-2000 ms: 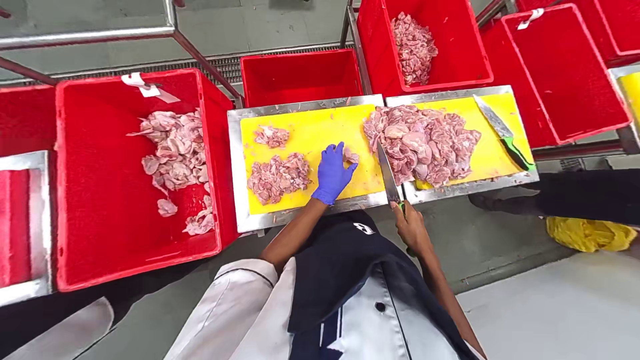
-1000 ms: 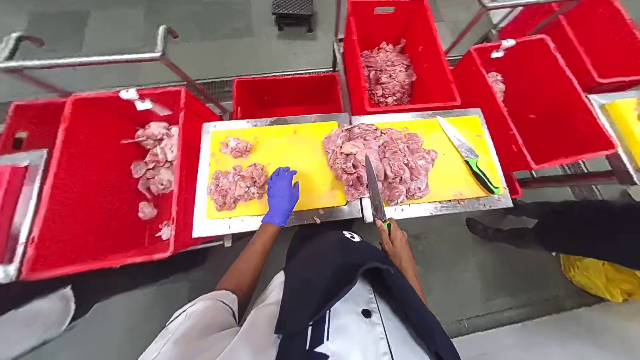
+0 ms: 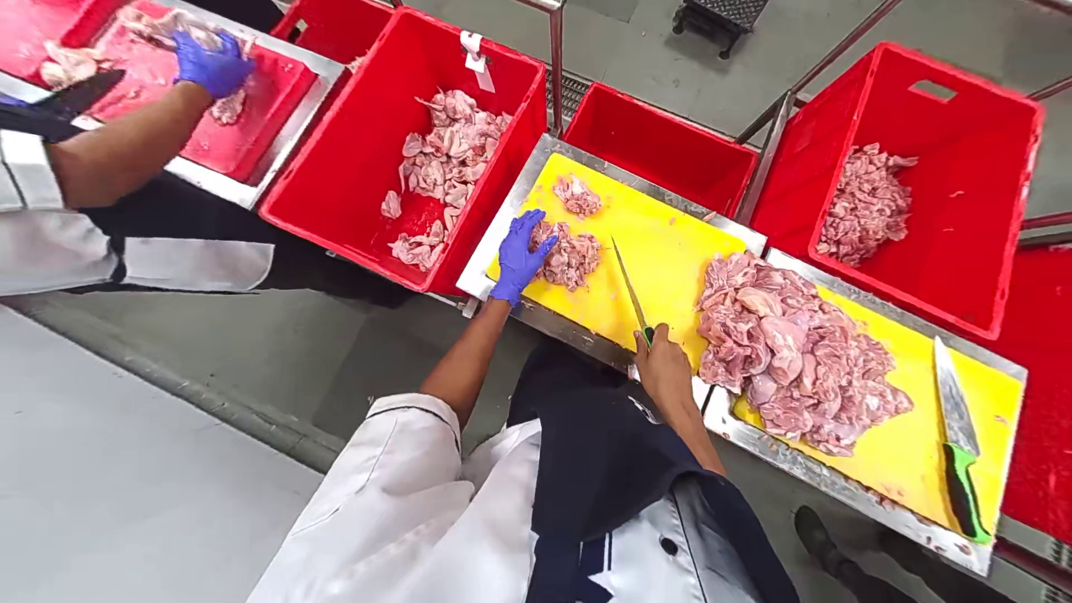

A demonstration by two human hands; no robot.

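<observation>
My left hand (image 3: 523,255), in a blue glove, rests with fingers spread against the left edge of a pile of cut raw meat (image 3: 569,255) on the left yellow cutting board (image 3: 645,222). A smaller heap of meat pieces (image 3: 577,196) lies just above that pile. Ungloved, my right hand (image 3: 664,368) grips a kitchen knife (image 3: 630,285), its blade pointing up and left over the board. To its right a large mound of raw meat (image 3: 796,352) spans both boards. A second knife (image 3: 959,435) with a green and black handle lies on the right board.
Red crates with meat stand to the left (image 3: 335,176) and upper right (image 3: 963,201), and another red crate (image 3: 662,151) sits behind the boards. At the far left a co-worker's gloved hand (image 3: 213,65) touches meat on a red board (image 3: 276,109), near a dark blade.
My left hand has come to the meat pile's left edge. The knife in my right hand has moved off the large mound to the left board. The view has swung left.
</observation>
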